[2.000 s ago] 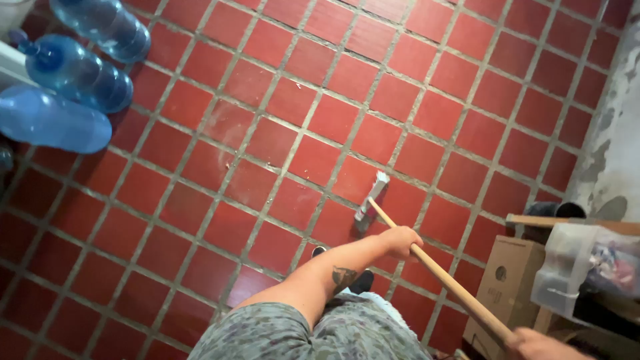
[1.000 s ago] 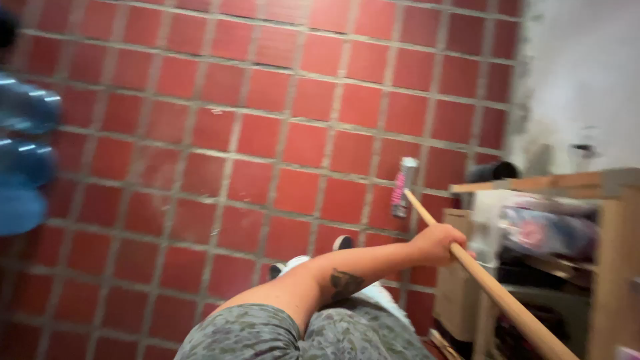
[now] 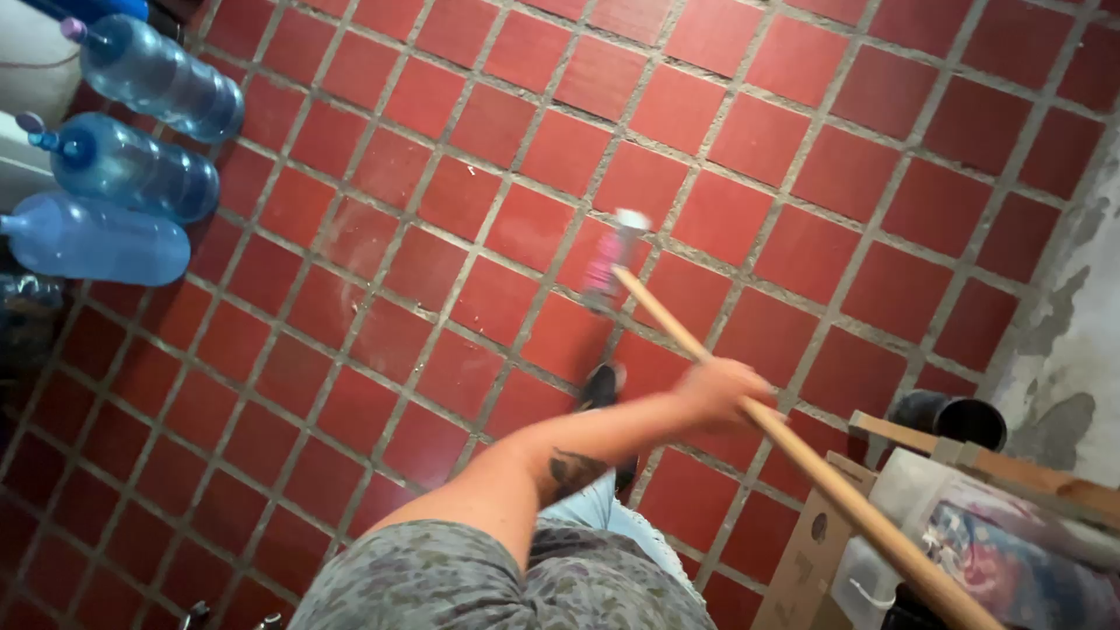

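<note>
My left hand (image 3: 722,394) is closed around the wooden handle (image 3: 840,494) of a broom, partway along its length. The handle slants from the lower right corner up to the broom head (image 3: 615,261), which is gray and pink with a whitish end. That head is blurred and lies over the red tiled floor (image 3: 560,341), a little ahead of my dark shoe (image 3: 600,385). My left forearm bears a dark tattoo and crosses in front of my body. The handle's upper part runs out of the frame, and my right hand is not in view.
Large blue plastic water bottles (image 3: 136,166) lie at the left. At the lower right are a cardboard box (image 3: 809,551), a translucent plastic bin (image 3: 910,490), wooden boards (image 3: 1032,468) and a black cylindrical container (image 3: 969,423), beside a stained wall (image 3: 1063,324).
The view has swung noticeably. My left hand keeps its hold on the handle throughout. My right hand, at the handle's upper part two seconds ago, has left the view.
</note>
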